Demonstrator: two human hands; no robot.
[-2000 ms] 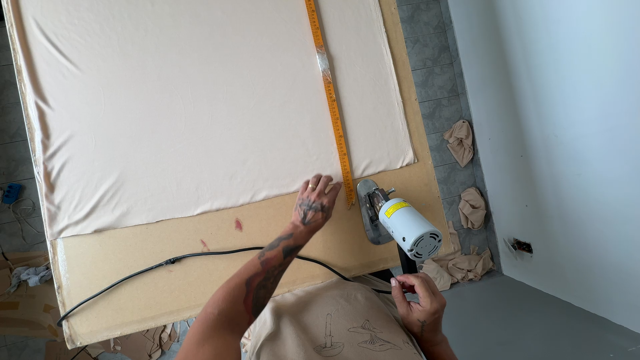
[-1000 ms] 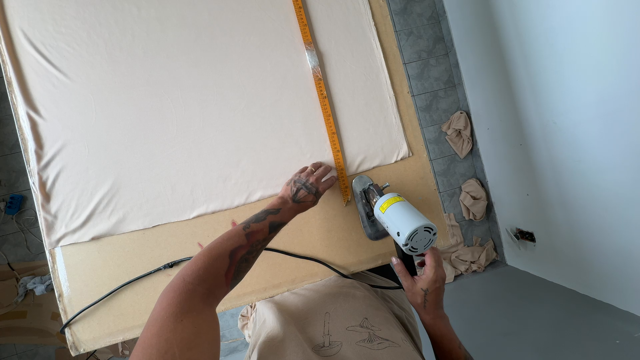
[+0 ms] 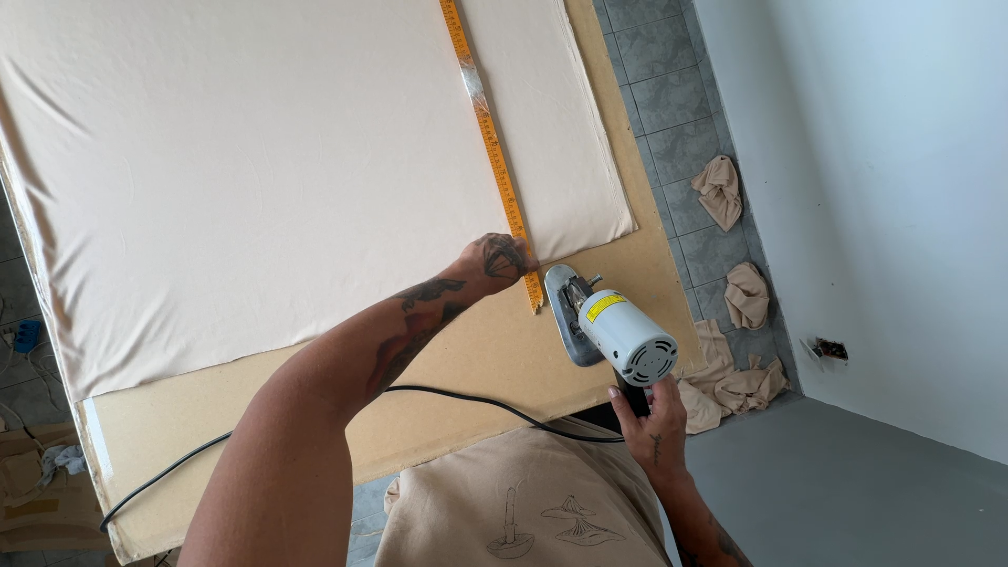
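My left hand (image 3: 504,258) rests on an orange ruler (image 3: 494,150) with its fingers bent over the ruler's edge near its lower end. Under the ruler lies beige fabric (image 3: 276,157), spread over a board-topped table (image 3: 472,354). My right hand (image 3: 657,421) is wrapped around the black handle of an electric fabric cutting machine (image 3: 628,335) with a pale grey motor. The machine's metal base stands on the bare board, just right of the ruler's end and below the fabric's edge. A black cord (image 3: 504,405) runs from the handle leftward across the board.
Crumpled fabric scraps (image 3: 746,295) lie on the grey tiled floor (image 3: 661,94) along the white wall (image 3: 882,197). An open wall box (image 3: 831,350) sits low in that wall. A blue socket block (image 3: 27,336) is on the floor at the left.
My right hand has closed around the machine's handle; two seconds ago it was beside and below it. My left hand has moved right, from beside the ruler onto it.
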